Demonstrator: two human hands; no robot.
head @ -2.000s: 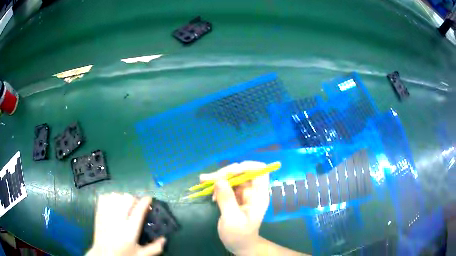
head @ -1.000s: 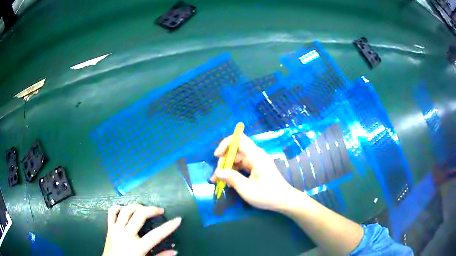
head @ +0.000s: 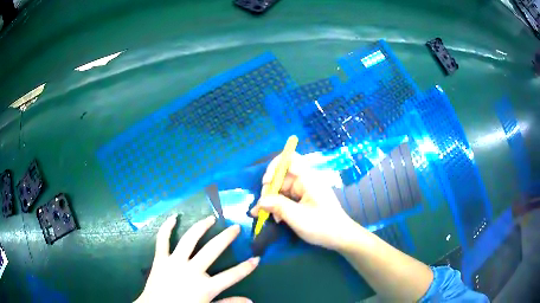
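My right hand (head: pixel 305 201) holds the yellow tweezers (head: pixel 276 186), tips down at a dark strip on the near left part of the blue strip sheet (head: pixel 385 183). My left hand (head: pixel 198 266) is spread with its fingers apart, palm down, left of the tweezers. One of its fingertips is beside the dark piece (head: pixel 267 235) at the tweezer tips; whether it touches is unclear. No black part shows in the left hand. The large blue pad sheet (head: pixel 195 130) lies behind both hands, with dark pads mostly at its right and far side.
Several black plastic parts (head: pixel 57 218) lie at the left, one (head: pixel 442 56) at the far right and one (head: pixel 256 5) at the top edge. Overlapping blue sheets (head: pixel 456 160) lie at the right. The green mat has pale torn patches (head: pixel 99 61).
My left hand has left the black part and moved right, fingers spread towards the strip sheet. My right hand moved from holding the tweezers level to tips down at the strips. The view shifted.
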